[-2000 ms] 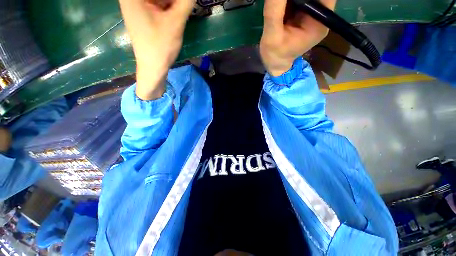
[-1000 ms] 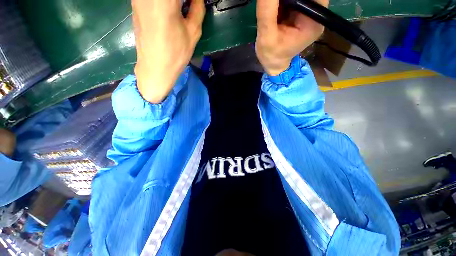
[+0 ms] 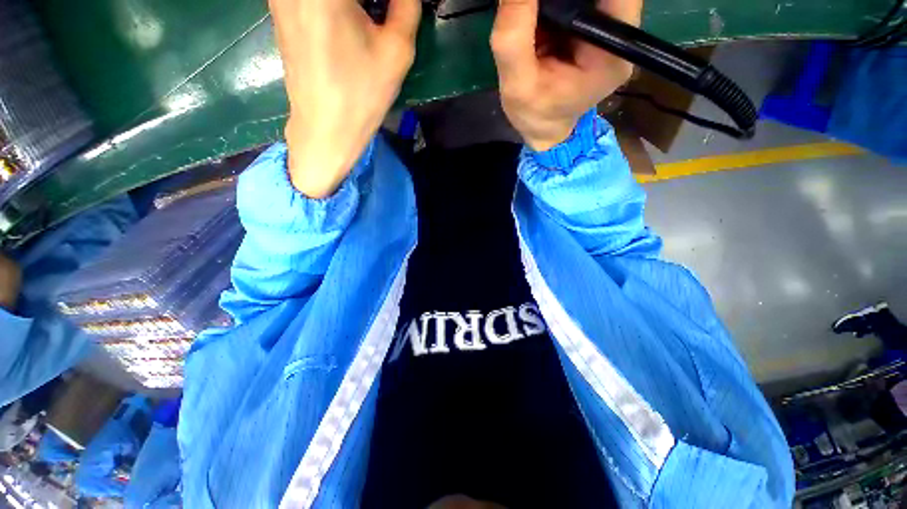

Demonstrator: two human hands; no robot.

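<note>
My right hand [image 3: 559,75] is at the top, right of centre, closed around the black soldering iron handle [image 3: 632,40], with its coiled cord end pointing right. The iron's tip is out of the picture. My left hand [image 3: 343,80] is at the top, left of centre, over the green bench [image 3: 457,62]. Its fingertips are cut off by the top edge, with a small dark thing beside them, so what it holds is hidden. A sliver of a dark part [image 3: 465,9] shows between my hands at the top edge.
Clear trays with silver and gold parts sit on the bench's left [image 3: 35,109] and are stacked below it [image 3: 149,298]. A thin line crosses the bench. A brown box [image 3: 656,109] stands below right. People in blue are at both sides; a dark shoe [image 3: 870,323] shows right.
My left hand has moved right and inward, closer to my right hand. My right hand has shifted slightly left with the soldering iron, and less of the dark part between them shows.
</note>
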